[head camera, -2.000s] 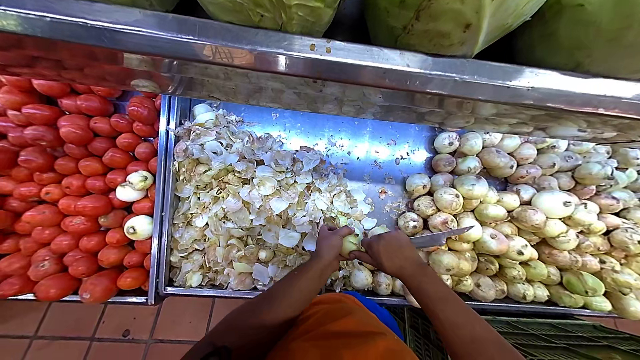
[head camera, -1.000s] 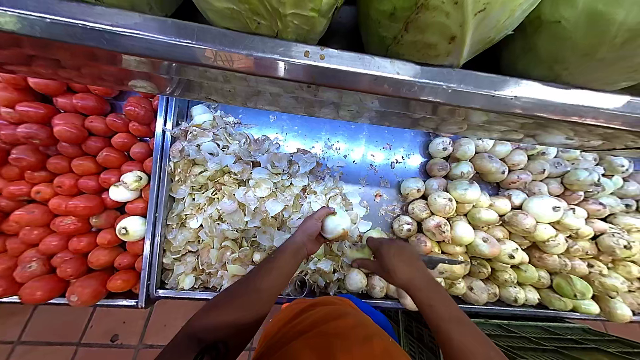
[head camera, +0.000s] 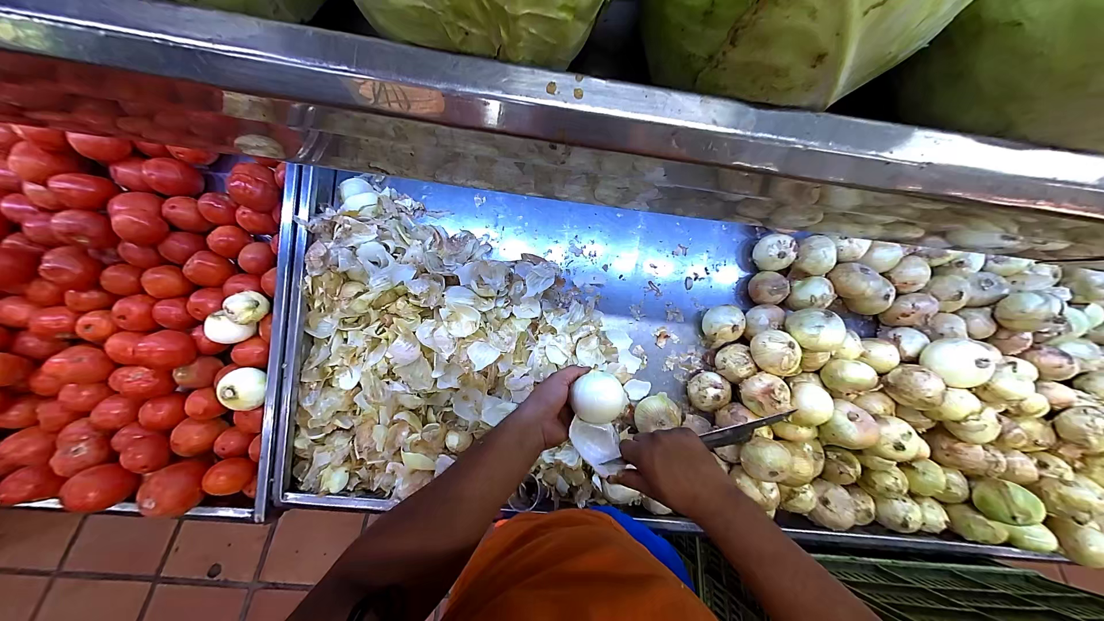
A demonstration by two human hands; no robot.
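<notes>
My left hand (head camera: 556, 405) holds a smooth white peeled onion (head camera: 598, 397) above the front of the metal tray. A pale layer of skin (head camera: 595, 442) hangs from the onion toward my right hand (head camera: 668, 466). That hand is closed around a knife, whose blade (head camera: 746, 429) points right, over the unpeeled onions (head camera: 914, 388); its handle is hidden in the fist. Another onion (head camera: 657, 413) lies just beyond my right knuckles. A wide heap of dry onion skins (head camera: 431, 345) fills the tray's left part.
Red tomatoes (head camera: 138, 328) lie in the left tray, with several white onions (head camera: 241, 389) on them. A steel shelf edge (head camera: 552, 108) crosses above the trays, with green cabbages (head camera: 776, 43) behind it. A green plastic crate (head camera: 949, 586) stands low at the right, beside floor tiles (head camera: 216, 548).
My hands were close together around an onion two seconds ago, then apart. Now the right hand with the knife is back near the onion, and a loosened layer of skin hangs below it.
</notes>
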